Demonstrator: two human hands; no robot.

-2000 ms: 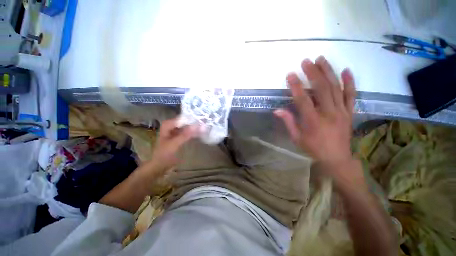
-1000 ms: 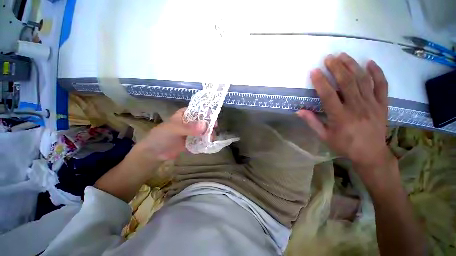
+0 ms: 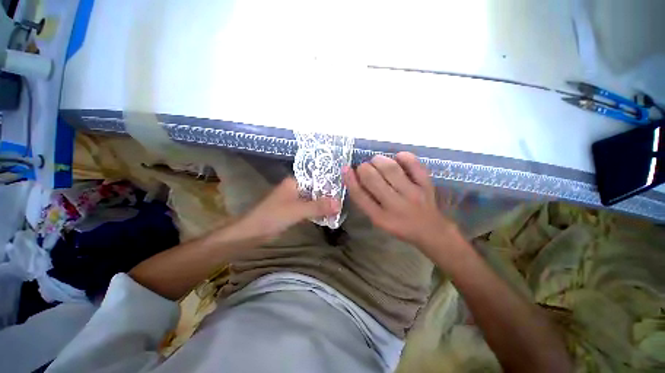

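Observation:
A white lace trim [image 3: 321, 164] hangs over the table's front edge above my lap. My left hand [image 3: 281, 207] holds its lower end, with the thumb on the lace. My right hand [image 3: 397, 193] is at the lace's right side with its fingers curled; whether it pinches the lace or only touches it cannot be told. Thin sheer fabric [image 3: 503, 215] hangs below the table edge at the right, almost see-through. The part of the lace on the tabletop is lost in glare.
Blue-handled snips [image 3: 609, 102] lie at the right beside a black phone [image 3: 628, 162]. A grey measuring strip [image 3: 240, 138] runs along the table edge. Yellowish cloth [image 3: 605, 277] is heaped at the lower right. Machine parts [image 3: 29, 65] stand at the left.
My right hand has left the tabletop at the right and moved left and down to the lace. My left hand still holds the lace, which now hangs straighter.

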